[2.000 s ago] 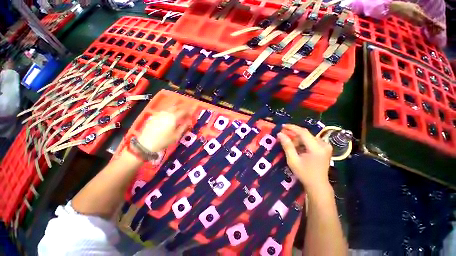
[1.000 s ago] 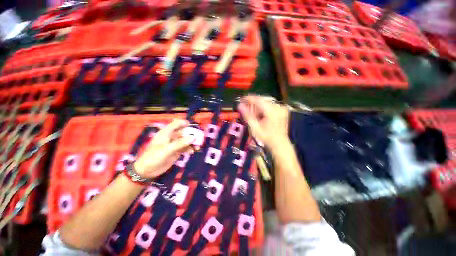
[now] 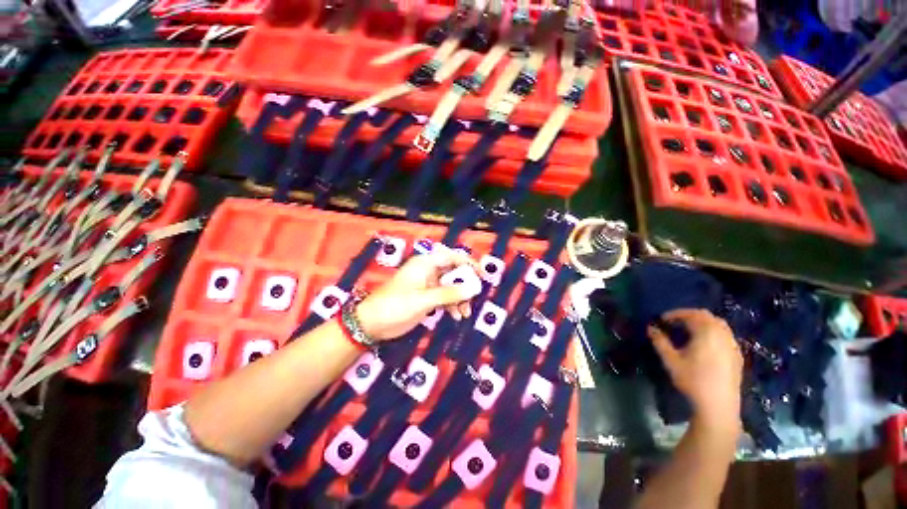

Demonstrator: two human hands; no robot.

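The near red compartment tray (image 3: 288, 224) holds pale square watch heads with dark round centres, such as one at the left (image 3: 222, 284). Dark navy straps (image 3: 328, 390) lie diagonally across its middle and right. My left hand (image 3: 413, 296) is over the tray and holds a pale watch head (image 3: 460, 282) between thumb and fingers. My right hand (image 3: 702, 363) is right of the tray, over the pile of loose navy straps (image 3: 761, 323). Its fingers are bent and blurred; whether they grip a strap cannot be told.
A pale ring with a metallic centre (image 3: 598, 249) stands at the tray's far right corner. Tan-strapped watches (image 3: 99, 283) cross a tray at left. Stacked red trays (image 3: 557, 179) stand beyond. Trays of dark watch heads (image 3: 746, 149) lie far right. Clear film (image 3: 850, 383) lies by the loose straps.
My right hand has moved from the tray's far right corner to the loose straps. My left hand still holds a pale watch head over the tray. The camera view has shifted.
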